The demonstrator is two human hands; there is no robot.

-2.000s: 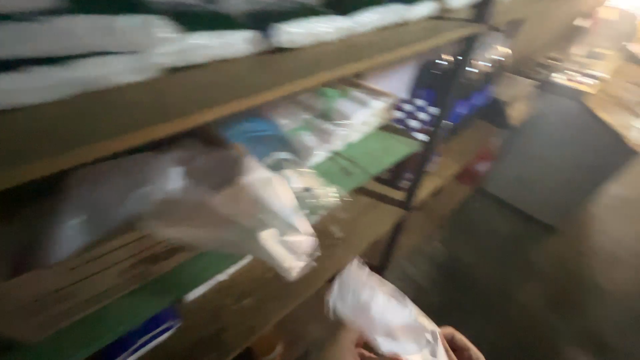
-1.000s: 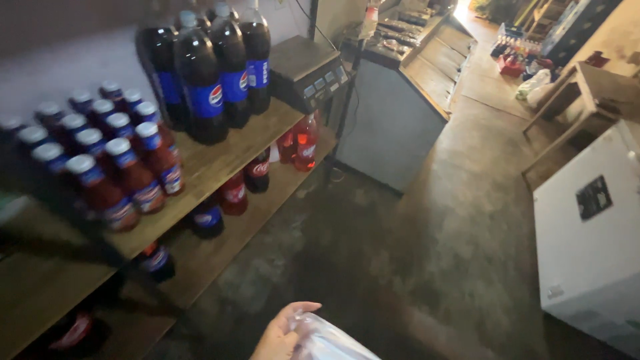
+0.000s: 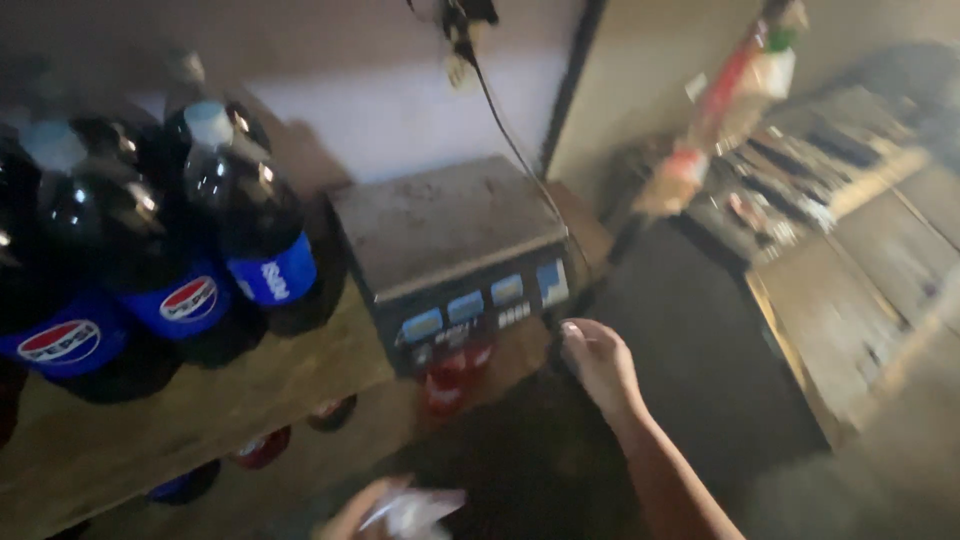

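Observation:
My left hand (image 3: pixel 367 506), blurred at the bottom edge, is closed on a clear plastic bag (image 3: pixel 416 514) with something whitish in it. My right hand (image 3: pixel 604 364) is raised near the front right corner of a digital weighing scale (image 3: pixel 450 225), its fingers bent; whether they touch anything is not plain. The scale has a flat, stained metal platter and a front panel with several small displays. It stands at the end of a wooden shelf (image 3: pixel 300 375). A thin cable (image 3: pixel 499 120) runs from a wall plug down behind it.
Large Pepsi bottles (image 3: pixel 187 292) stand on the shelf left of the scale. Red bottles (image 3: pixel 454 379) sit on the shelf below. To the right is a grey counter (image 3: pixel 675 337) with a sloped, wood-framed top and packets along its back. Colourful packets (image 3: pixel 720 112) hang above it.
The view has swung from packed shelves to the bottles, then closer to the scale. My right hand now shows raised beside the scale. The plastic bag remains in hand at the bottom.

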